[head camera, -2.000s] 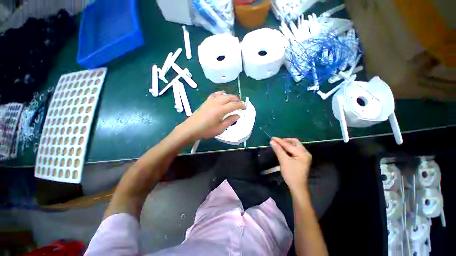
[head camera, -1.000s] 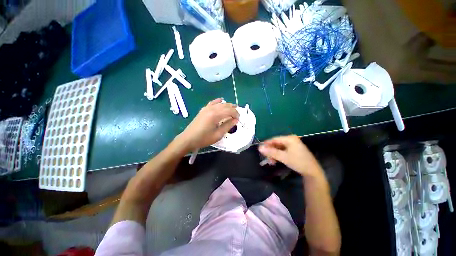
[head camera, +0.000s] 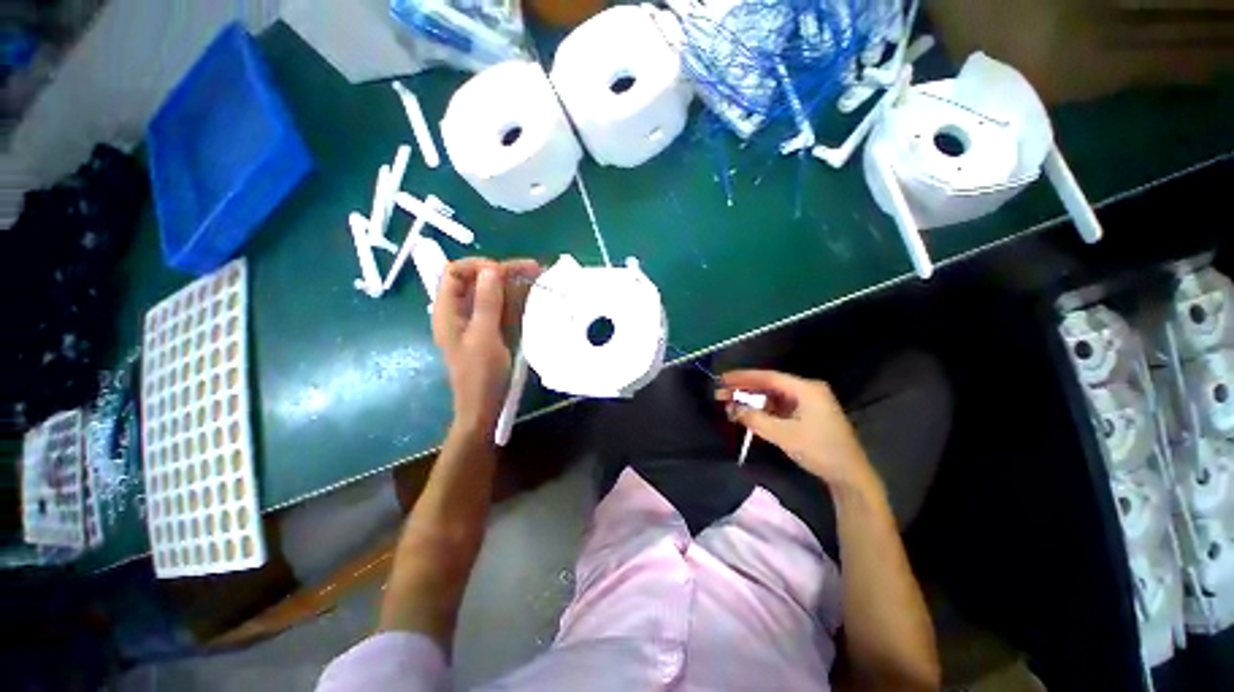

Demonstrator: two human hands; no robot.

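Observation:
A white housing (head camera: 596, 331) with a dark centre hole lies at the bench's front edge. One white arm (head camera: 512, 402) projects from its left side towards me. My left hand (head camera: 476, 325) is at the housing's upper left, fingertips close together beside its rim; whether they pinch a thin strand is too small to tell. My right hand (head camera: 798, 422) is right of the housing, off the bench edge, and holds a loose white arm (head camera: 747, 422). A thin blue strand (head camera: 693, 362) runs between the housing and my right fingertips.
Two bare housings (head camera: 512, 135) stand behind, with loose arms (head camera: 393, 223) to their left. Blue strands (head camera: 785, 61) tangle over arms at the back. An assembled unit (head camera: 953, 149) sits right. A perforated tray (head camera: 203, 419) and blue tray (head camera: 227, 149) lie left. A black bin (head camera: 1083, 541) holds units.
My left hand has moved off the housing's top to its left side, uncovering the centre hole. My right hand now shows a white arm at its fingertips. The view has shifted and tilted.

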